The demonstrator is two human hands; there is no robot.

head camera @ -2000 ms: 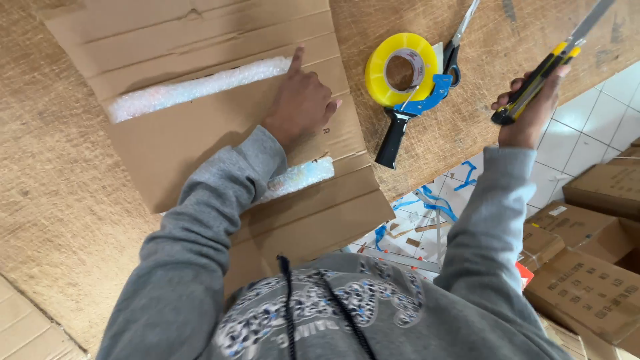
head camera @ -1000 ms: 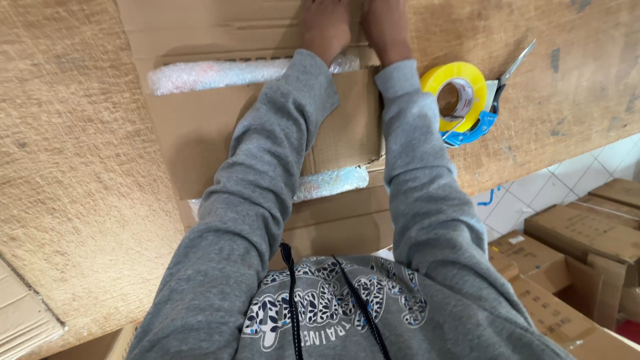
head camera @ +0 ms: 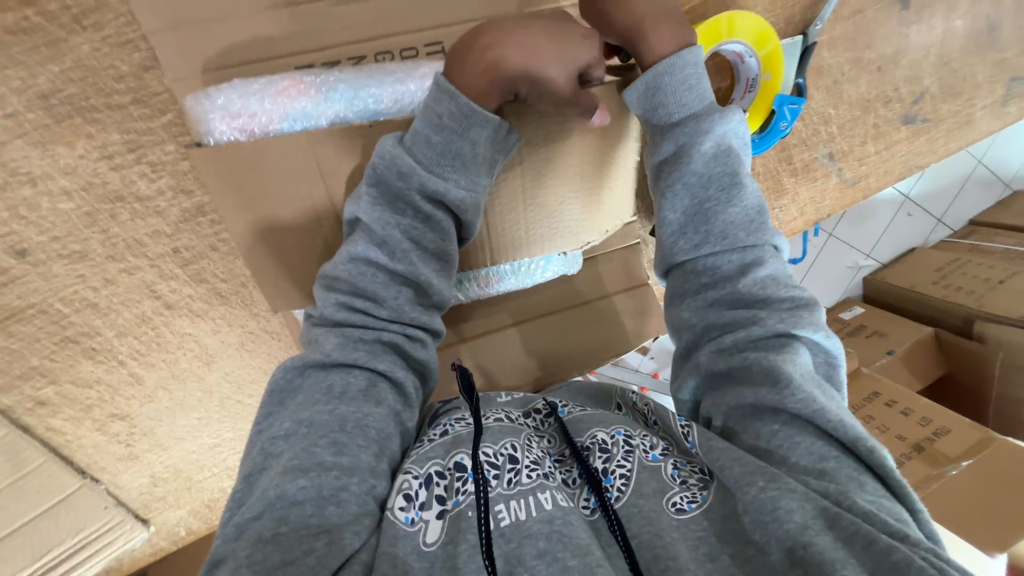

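Note:
My left hand [head camera: 532,60] is at the top centre, its fingers curled at the edge of a cardboard flap [head camera: 560,180] that lies folded over with its pale side up. Against it, at the top edge of the view, is my right hand [head camera: 640,28], partly cut off; a small dark thing shows between the hands, too hidden to name. Under the flap lies a large cardboard sheet [head camera: 264,192]. One bubble-wrapped roll [head camera: 312,98] lies across the sheet left of my left hand, and another bubble-wrapped piece [head camera: 520,276] shows below the flap.
A yellow tape roll [head camera: 772,60] on a blue dispenser [head camera: 778,124] lies right of my right wrist, beside scissors [head camera: 812,36]. More cardboard [head camera: 56,496] is at the lower left of the wooden table [head camera: 104,208]. Cardboard boxes [head camera: 944,280] stand on the tiled floor at the right.
The right hand, which held a yellow and black utility knife off to the right, has come in beside the left hand. A cardboard flap is now folded over between the wrapped pieces.

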